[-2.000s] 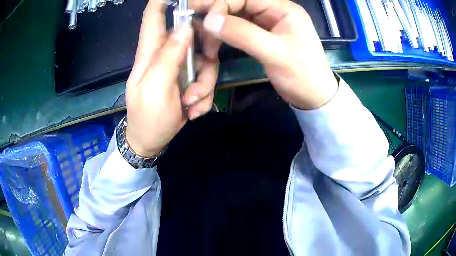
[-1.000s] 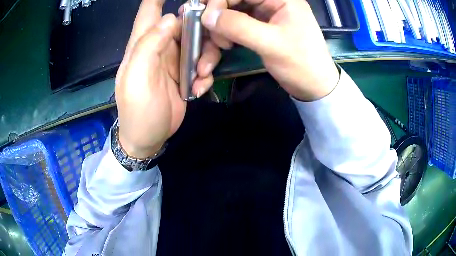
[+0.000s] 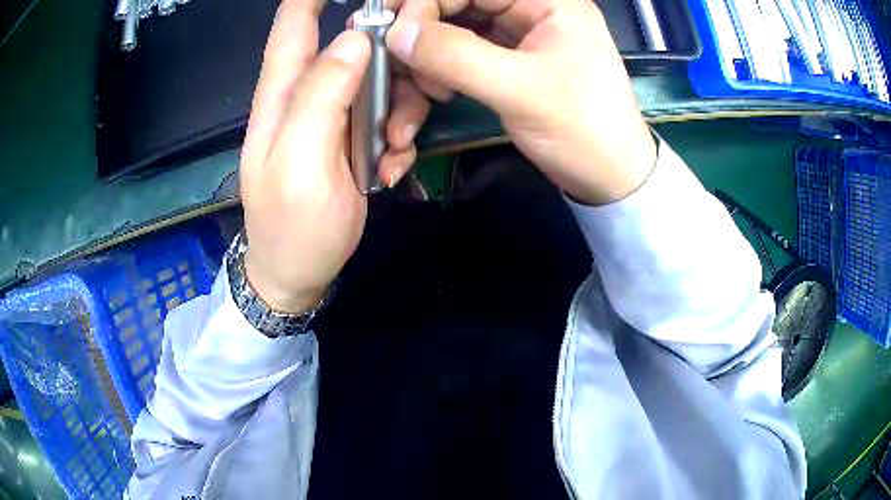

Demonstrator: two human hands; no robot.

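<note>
A silvery metal shaft [image 3: 370, 132] stands nearly upright in my left hand [image 3: 308, 166], its thick grey body pointing down. A pale shiny collar [image 3: 375, 18] sits near its top, and the thin bright stem above is cut off by the picture's upper edge. My left hand is shut on the shaft, thumb on one side and fingers behind it. My right hand [image 3: 547, 93] has its thumb and bent fingers at the collar, from the right. Whether it grips the shaft or holds something small between the fingertips is hidden.
A black tray [image 3: 176, 98] lies behind my left hand, with several shafts [image 3: 147, 8] at its far edge. A blue tray [image 3: 708, 59] of bright rods is at upper right. Blue crates stand at left [image 3: 127, 322] and right [image 3: 865, 244]. A round black wheel-like object [image 3: 806, 327] is at lower right.
The shaft was blurred and partly covered by fingers two seconds ago; its thick body now shows. Since one second ago, my left hand has turned slightly and its thumb lies closer to the collar.
</note>
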